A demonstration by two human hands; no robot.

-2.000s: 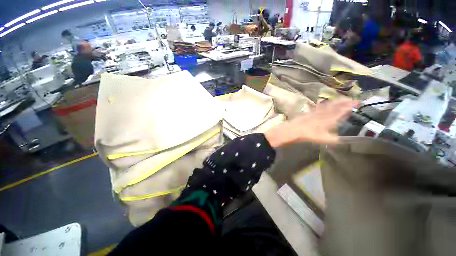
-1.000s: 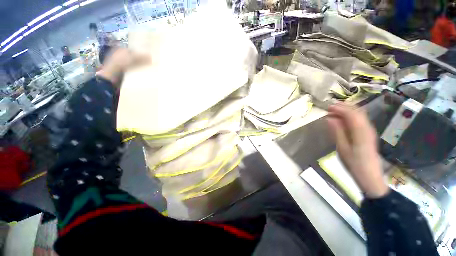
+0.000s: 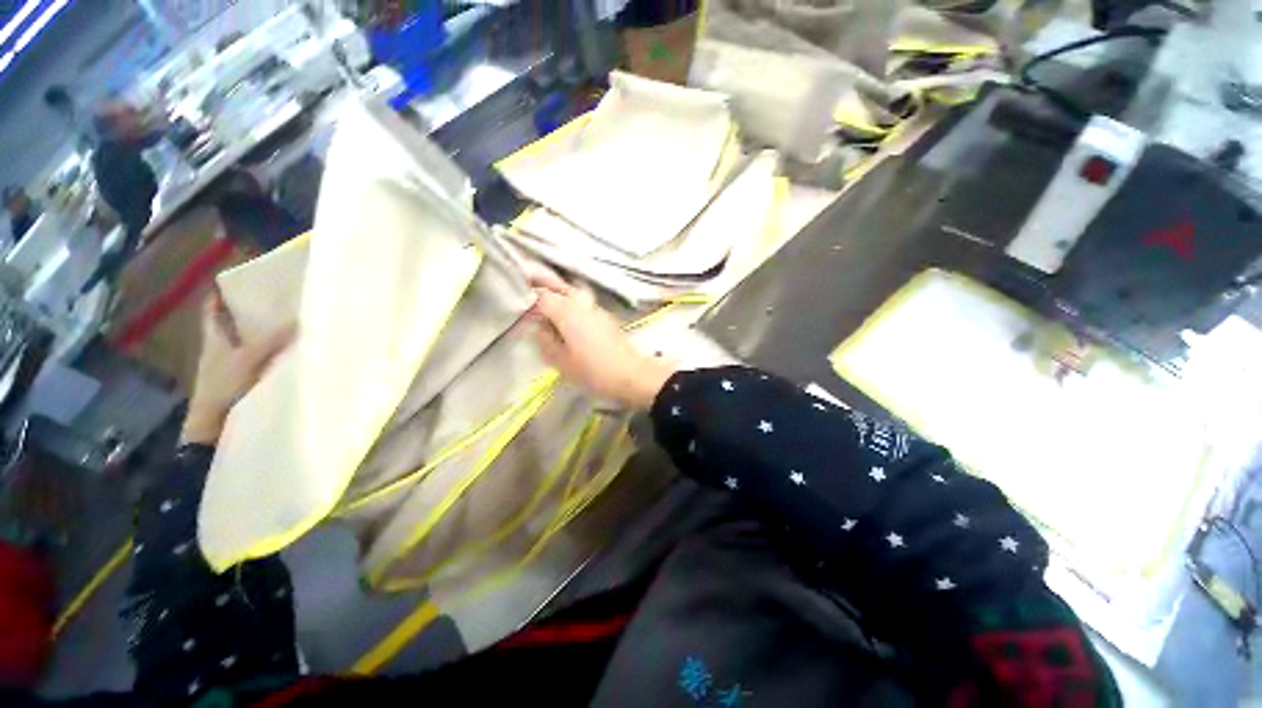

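A beige bag body (image 3: pixel 367 318) with yellow bound edges is lifted and folded over at the left. My left hand (image 3: pixel 235 353) holds its left side; the fingers are partly behind the fabric. My right hand (image 3: pixel 588 339) pinches its right edge. More beige bag bodies (image 3: pixel 485 470) with yellow edges hang stacked beneath it. The sewing plate (image 3: pixel 997 401), pale with a yellow edge, lies at the right with no hand on it.
A smaller pile of beige pieces (image 3: pixel 630 166) lies behind my right hand. More bag bodies (image 3: pixel 789 83) are heaped at the back. The dark machine cover (image 3: pixel 1163 228) and the red switch (image 3: pixel 1096 170) are at the upper right.
My right hand has moved left from above the sewing plate to the bag body and taken its edge. The top bag body is now raised and folded. My left hand has moved lower.
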